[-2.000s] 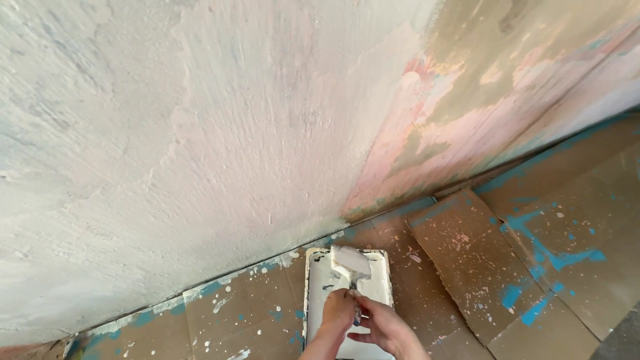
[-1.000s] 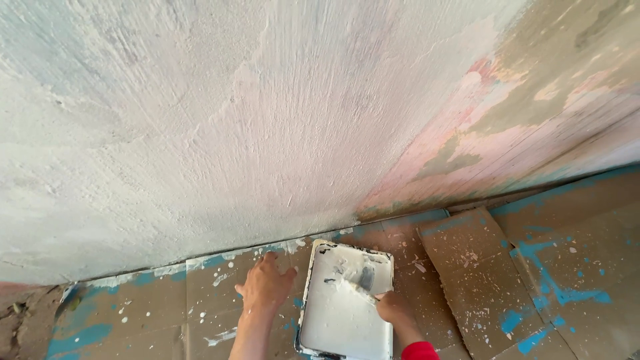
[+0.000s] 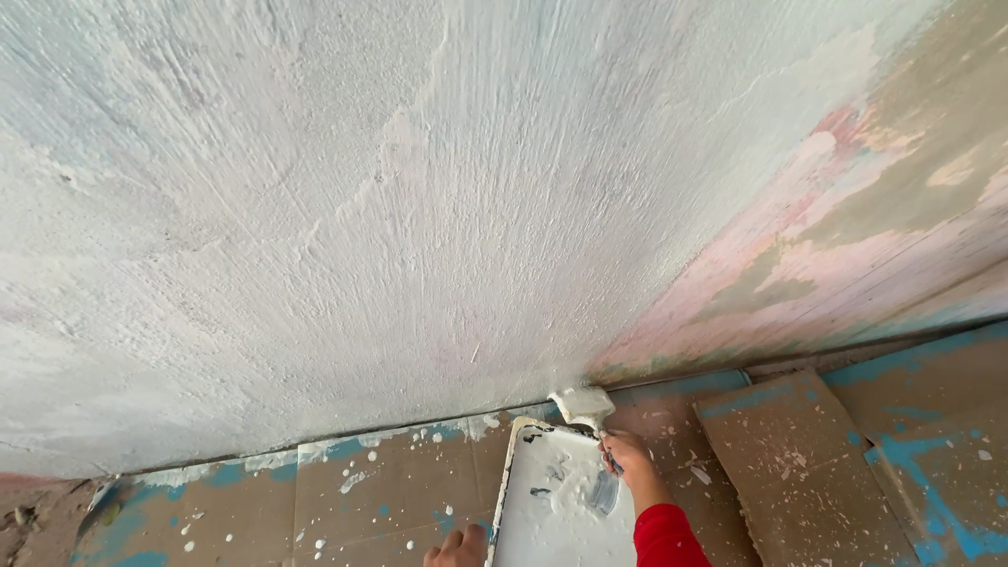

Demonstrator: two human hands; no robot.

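Observation:
A wide paintbrush (image 3: 584, 407) loaded with white paint is in my right hand (image 3: 628, 458), which grips its handle. The bristles are at the foot of the painted wall (image 3: 441, 315), just past the far edge of a paint tray (image 3: 504, 494). White paint lies in the tray, with dark patches showing through. My left hand (image 3: 458, 547) is by the tray's left rim, fingers curled and partly cut off by the frame's bottom edge; nothing is seen in it. Whether it touches the rim is unclear.
Cardboard sheets (image 3: 394, 488) spotted with white and blue paint cover the floor along the wall. More overlapping cardboard (image 3: 795, 465) lies at the right. Bare pink and tan wall patches (image 3: 787, 268) are at the right. Rough ground (image 3: 39, 512) shows at the lower left.
The brush, held over the tray in both hands at first, then dipped in the paint, is now beyond its far edge. My left hand let go of it and moved left of the tray.

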